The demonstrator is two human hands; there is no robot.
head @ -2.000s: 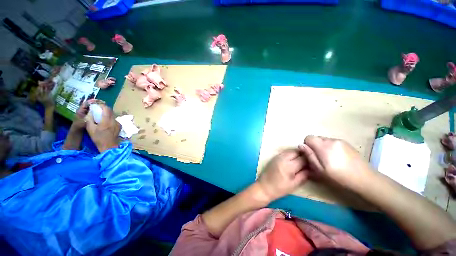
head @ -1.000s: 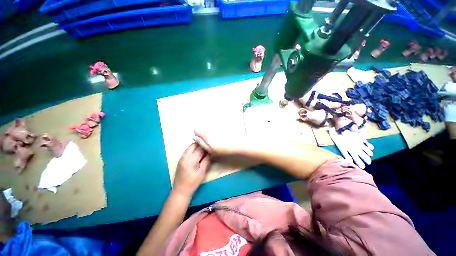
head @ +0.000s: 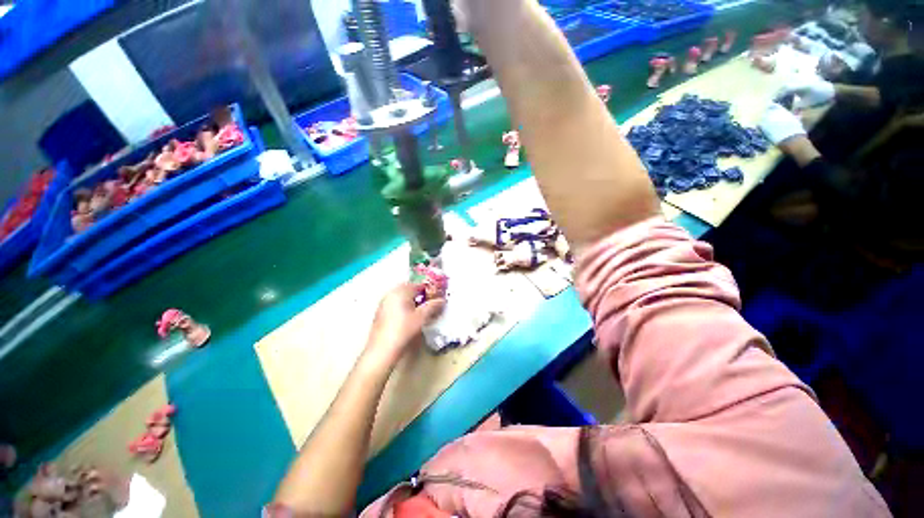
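Note:
My left hand [head: 405,312] holds a pink-red moulded part [head: 433,280] under the head of the green bench press [head: 413,197]. A white pad with a ragged edge [head: 461,322] lies beneath and beside it. Whether tan plastic is joined below the pink-red part is hidden by my fingers. My right arm is raised beside the press and runs to the top edge of the picture. My right hand [head: 491,8] is cut off there and blurred, so its grip cannot be seen. A cardboard sheet [head: 324,349] lies under my left forearm.
Flesh-coloured pieces with navy bands [head: 522,243] lie right of the press, navy parts [head: 694,142] beyond. Joined figure pieces [head: 187,328] stand on the green belt [head: 258,268]. Blue crates [head: 152,218] are behind it. A gloved person [head: 800,121] works at far right.
The view has swung and tilted. My hands, together over the cardboard before, are apart: the left has moved to the press with the pink-red part, and the right arm has gone up.

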